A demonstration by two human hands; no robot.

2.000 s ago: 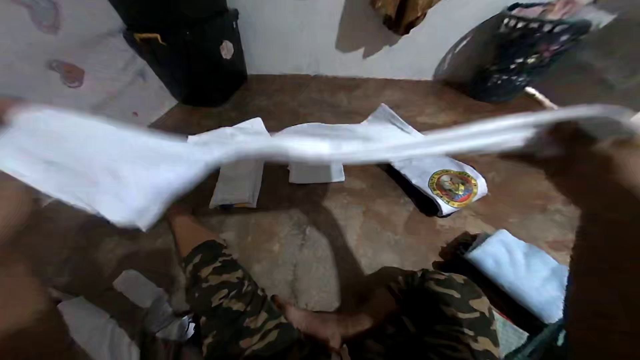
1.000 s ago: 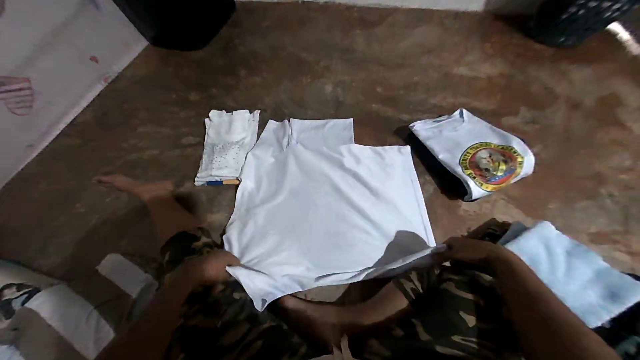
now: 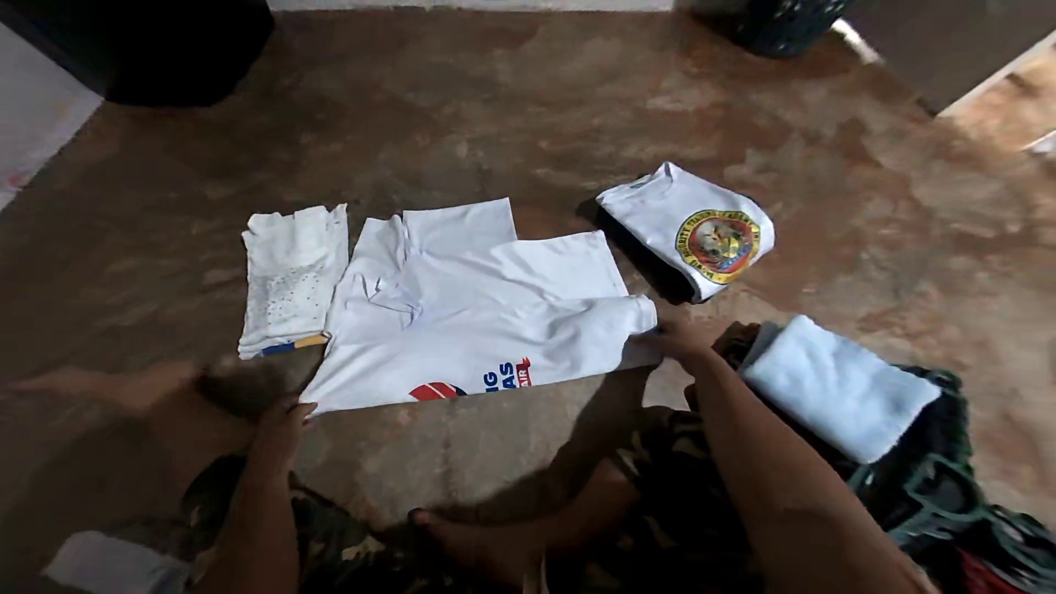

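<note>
A white T-shirt lies on the floor, its near part folded over so that red and blue print shows along the near edge. My left hand pinches its near left corner. At the right end of that fold, my right hand grips the cloth, with the fingertips partly hidden. Left of the shirt lies a stack of folded white cloth with a dotted pattern. Beyond my right hand is a folded white shirt with a round yellow and red emblem, on top of dark cloth.
A folded light blue cloth rests on dark green clothing at the right. My legs in camouflage trousers are at the near side. A black container stands far left, a dark basket far right. Pale cloth lies near left.
The shirt was a blurred band held up across the view, then lay flat with its near hem in both hands. Now its near part is folded away from me, and print shows.
</note>
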